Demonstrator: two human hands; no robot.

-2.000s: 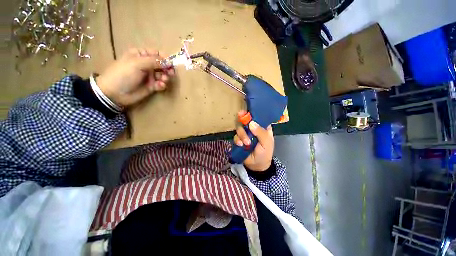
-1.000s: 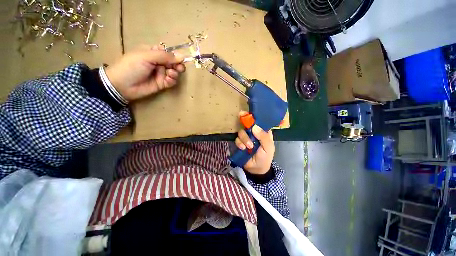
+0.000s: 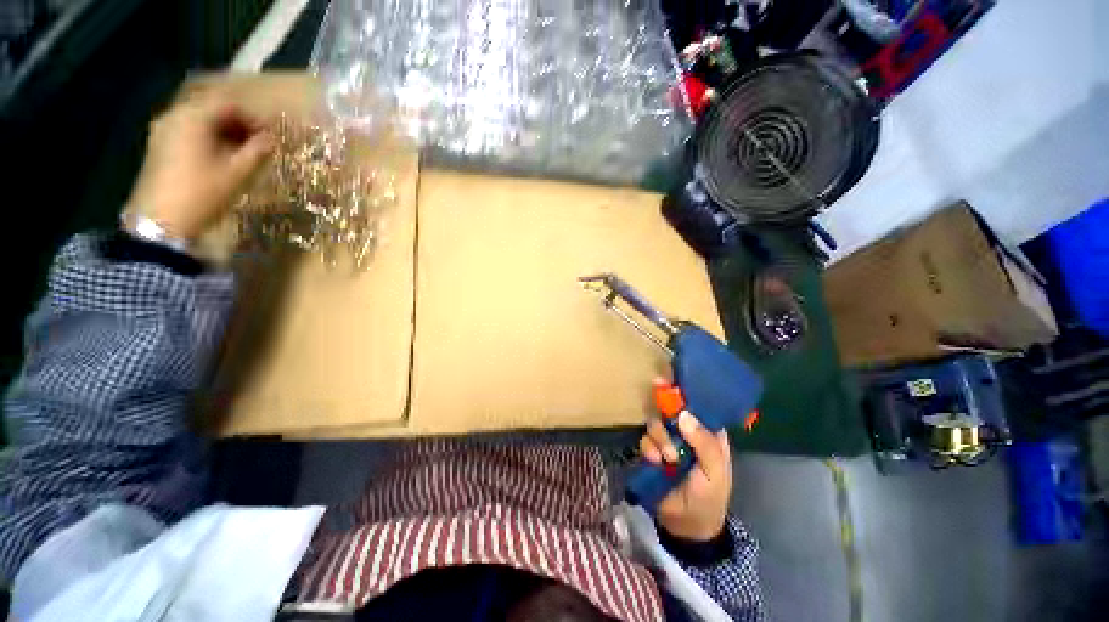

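Observation:
My right hand [image 3: 696,471] grips the dark blue soldering gun [image 3: 715,379] by its handle, fingers near the orange trigger. The gun's long barrel points up and left, its bent tip above the cardboard work sheet [image 3: 535,304]. My left hand [image 3: 195,164] is blurred at the upper left, beside the pile of loose gold and silver terminals [image 3: 322,201]. Its thumb and finger are near the pile's left edge. I cannot tell whether they hold a piece.
Shiny clear plastic trays [image 3: 547,85] lie beyond the cardboard. A round black fan [image 3: 784,140] stands at the bench corner, with a dark oval holder [image 3: 776,318] below it. A cardboard box [image 3: 930,292] and a wire reel [image 3: 951,435] are at the right.
My left hand has moved away from the gun tip to the terminal pile; the piece it held at the tip no longer shows there. The view has shifted, bringing the trays and whole fan into sight.

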